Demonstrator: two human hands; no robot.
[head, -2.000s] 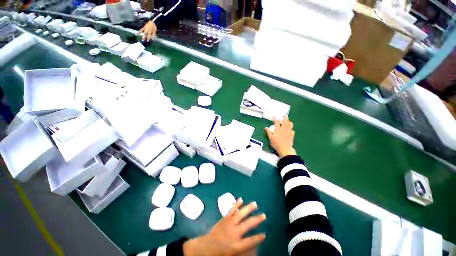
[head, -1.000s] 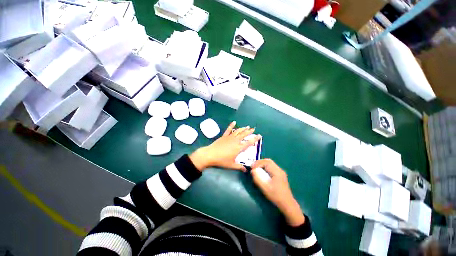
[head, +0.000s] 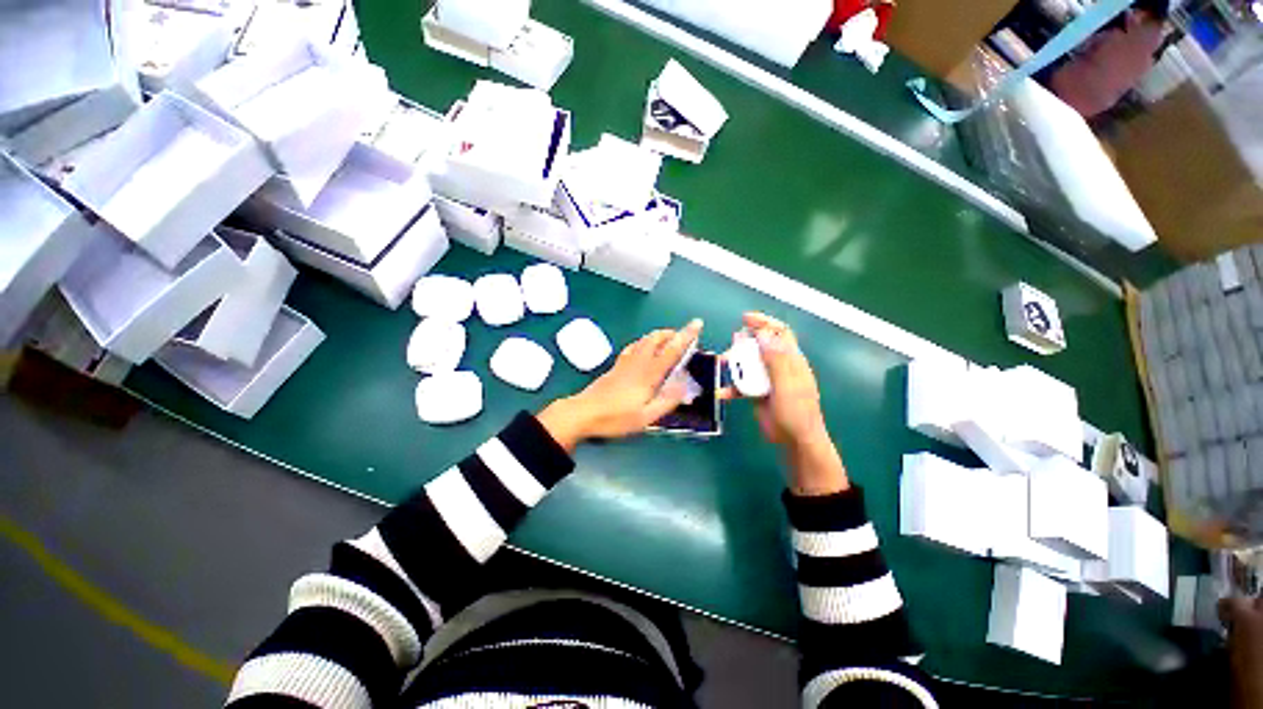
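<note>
An open box base [head: 704, 414] with a dark interior lies on the dark green tabletop in front of me. My left hand [head: 640, 385] is at its left side, fingers over its edge, with a small pale piece at the fingertips. My right hand [head: 787, 384] holds a glossy white product [head: 748, 366] just right of the base, above the table. Several more white products [head: 521, 363] lie loose to the left of my left hand.
A large heap of white boxes and lids [head: 166, 173] stands at left. Closed white boxes [head: 970, 506] are grouped at right. The green belt [head: 831, 208] beyond the rail carries a picture-marked box [head: 1033, 317]. Another person's hand [head: 1242, 616] shows at the right edge.
My right hand has lifted away from the base with the white product. The base's dark interior now shows where a white piece was. The view has shifted slightly.
</note>
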